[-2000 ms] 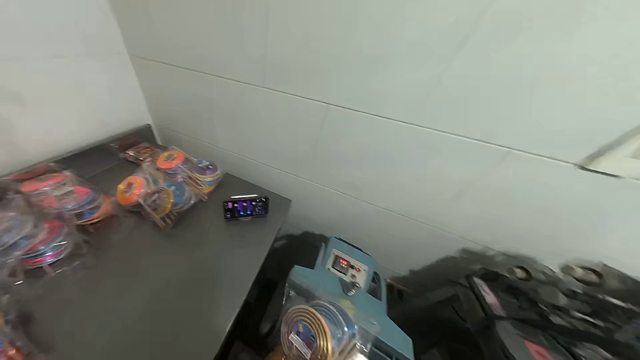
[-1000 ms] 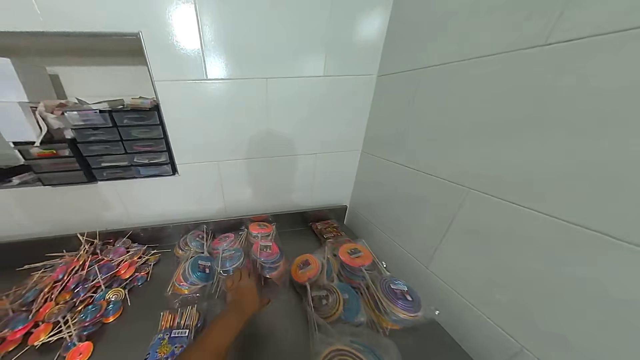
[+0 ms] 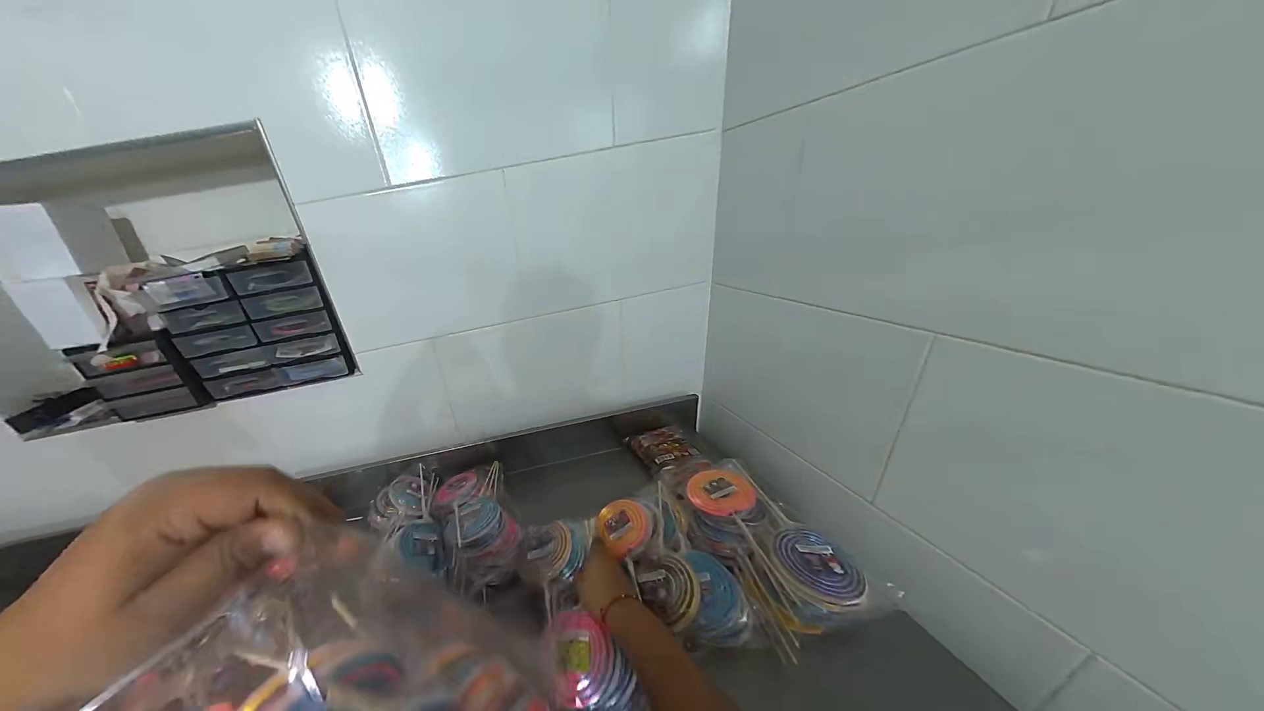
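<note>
My left hand (image 3: pixel 212 538), blurred in the near left, grips the top of a clear plastic bag (image 3: pixel 425 632) with colourful round items inside. Farther off, my right hand (image 3: pixel 600 583), with a thin bracelet at the wrist, reaches among the bagged swirl lollipops on sticks; its fingertips are hidden behind them, so its grip does not show. An orange lollipop (image 3: pixel 624 525) lies just above it, a brown and yellow one (image 3: pixel 670 591) to its right, and a bag with a pink top piece (image 3: pixel 581 647) below left. More bagged lollipops (image 3: pixel 474 523) lie to the left.
A grey countertop (image 3: pixel 849 667) meets tiled walls at the corner, where a small brown packet (image 3: pixel 664 449) lies. Right of my right hand are bags with a purple lollipop (image 3: pixel 820 565) and an orange one (image 3: pixel 721 492). A wall niche at left holds small plastic drawers (image 3: pixel 247 331).
My left hand and the clear bag it holds have come into view at the near left. One hand was over the bagged lollipops a second ago. The view has swung far from the blue machine.
</note>
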